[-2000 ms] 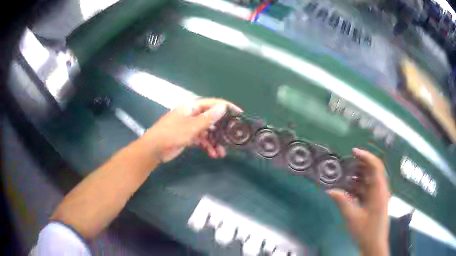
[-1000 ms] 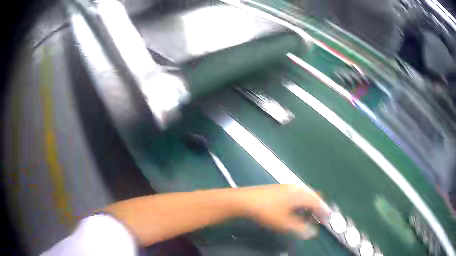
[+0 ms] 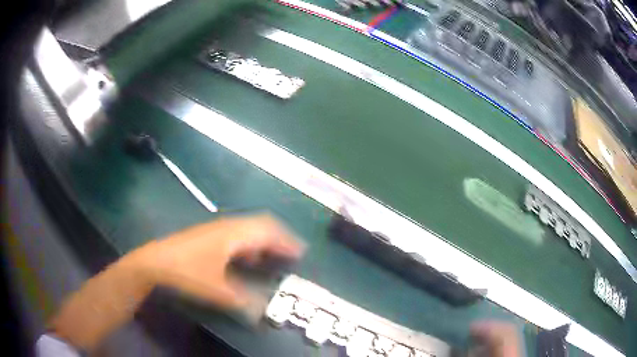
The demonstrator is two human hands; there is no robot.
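A silver-grey four-position metal housing (image 3: 349, 325) lies at the bottom centre, its scalloped edge towards me and its lower right part cut off by the picture. My left hand (image 3: 216, 265) is blurred at its left end, thumb and fingers apart around a dark gap; whether it grips the housing is unclear. My right hand (image 3: 497, 340) is at the bottom edge, near the housing's right end, blurred and mostly out of view. A black strip part (image 3: 405, 261) lies just behind the housing, parallel to it.
A silver four-part bar (image 3: 257, 74) lies on the green belt at upper left. A slim silver-white tool (image 3: 188, 183) lies left, beside a dark clump (image 3: 142, 144). Small metal bars (image 3: 559, 222) lie right. Beyond are a clear tray (image 3: 489, 52), yellow-brown sheet (image 3: 608, 150) and metal end bracket (image 3: 84, 90).
The four-ringed unit that both hands held earlier is out of them. A four-part bar now lies at upper left. My hands have moved down to the open housing. The view swung left and back.
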